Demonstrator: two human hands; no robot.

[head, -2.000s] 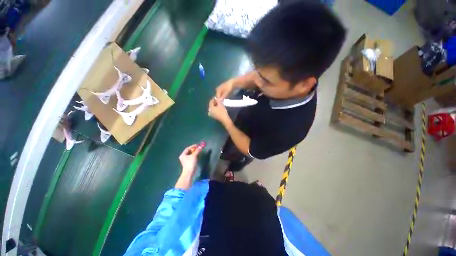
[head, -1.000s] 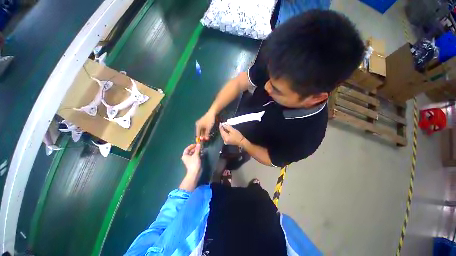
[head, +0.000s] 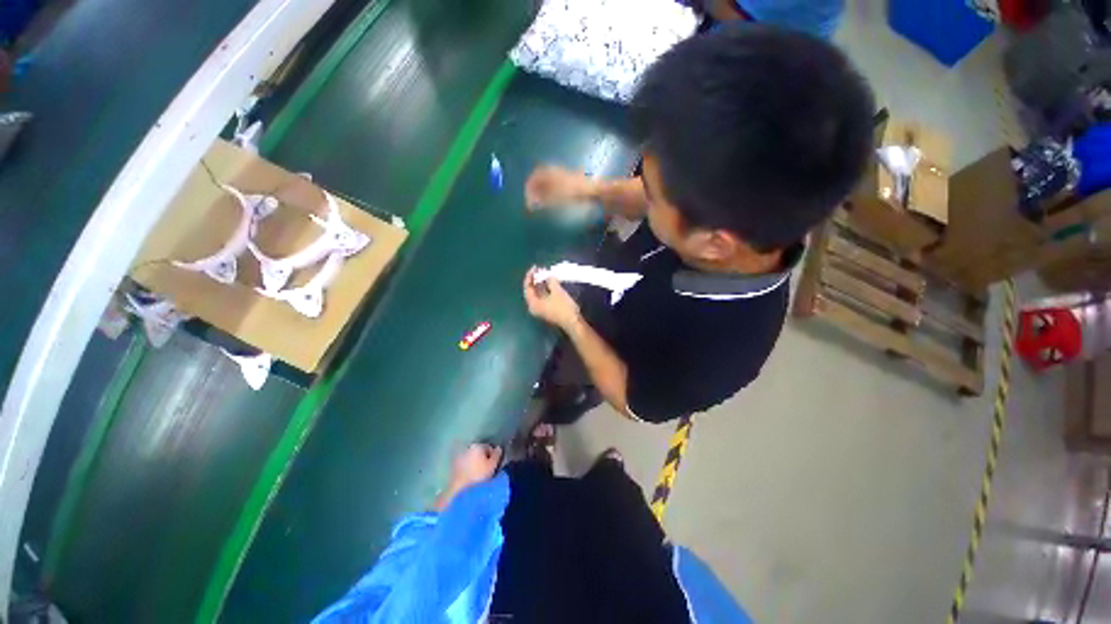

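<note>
A small red and yellow glue tube (head: 474, 335) lies on the green bench in front of me. My left hand (head: 473, 466) is near the bench edge, below the tube and apart from it. Its fingers look curled, with nothing visible in them; it is small and blurred. My right hand is out of the picture; only a blue sleeve shows at lower right. A coworker holds a curved white housing (head: 582, 276) in one hand; the coworker's other hand (head: 557, 188) is over the bench. Several white housings with thin dark wires (head: 228, 257) lie on a cardboard sheet (head: 292, 335) at left.
A small blue and clear bottle (head: 496, 172) lies on the bench. A bag of whitish material (head: 603, 46) is at the top. The coworker (head: 719, 293) stands close at right. Behind are a wooden pallet (head: 895, 297), cartons and a red stool (head: 1049, 338). A white curved rail (head: 91, 232) borders the left.
The tube has left my fingers and lies on the bench. My left hand has drawn back towards me. The coworker's free hand has moved away from mine, up over the bench.
</note>
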